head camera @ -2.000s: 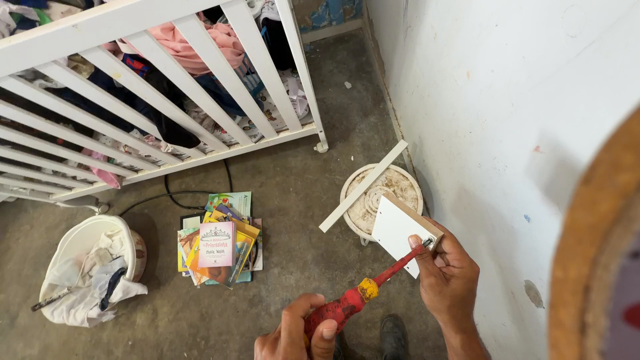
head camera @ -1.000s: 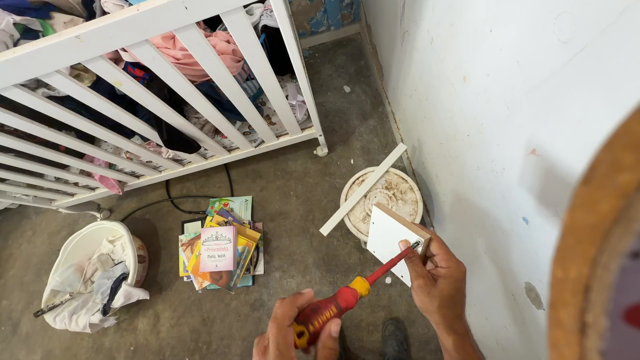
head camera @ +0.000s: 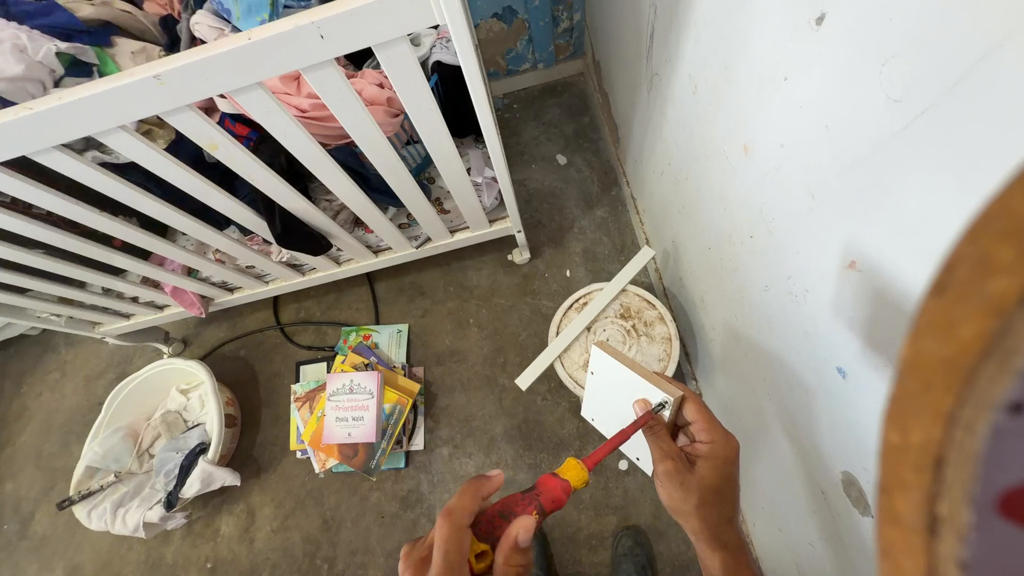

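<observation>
My left hand is around the handle of a red and yellow screwdriver at the bottom centre. The screwdriver's red shaft slants up to the right, and its tip meets a small metal fitting near the corner of a white board with bare wood-coloured edges. My right hand grips that board at its right corner, the thumb lying on the white face beside the shaft's tip. Small dark holes show in the face. The fingers behind the board are partly hidden.
Beyond the board, a white strip lies across a dirty round white lid. Stacked books and a white tub of cloths are on the floor. A white crib full of clothes stands upper left, a wall at right.
Fingers of my left hand have shifted on the screwdriver handle, now more spread. My right hand keeps its grip on the board, and the tip stays at the board's corner.
</observation>
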